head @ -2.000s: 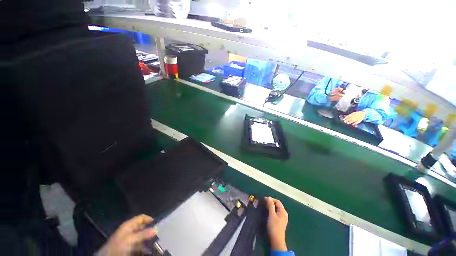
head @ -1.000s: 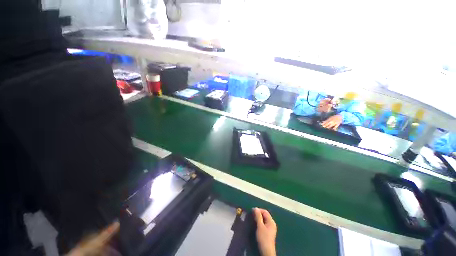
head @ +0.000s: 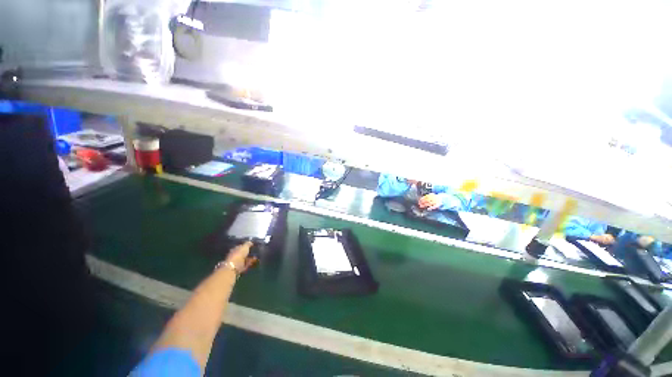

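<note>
My left hand (head: 239, 258) reaches out over the green belt, with a band on the wrist and a blue sleeve. Its fingers are at the near end of a black foam tray (head: 274, 234) and appear to grip it. An open tablet unit (head: 253, 223) with a pale panel lies in this tray, somewhat blurred. Just right of it, a second black foam tray (head: 308, 283) holds another tablet unit (head: 331, 254) on the belt. My right hand is not in view.
A dark stack (head: 37, 250) stands at the left. A pale rail (head: 280, 327) runs along the belt's near side. More foam trays (head: 551, 316) lie at the right by a post (head: 659, 335). A bright overhead shelf (head: 184, 103) crosses above; a person's hands work beyond the belt.
A tray with a tablet has moved from the near bench onto the belt, with my left hand reaching after it. My right hand has left the picture. The view has shifted, and the scene sits further left.
</note>
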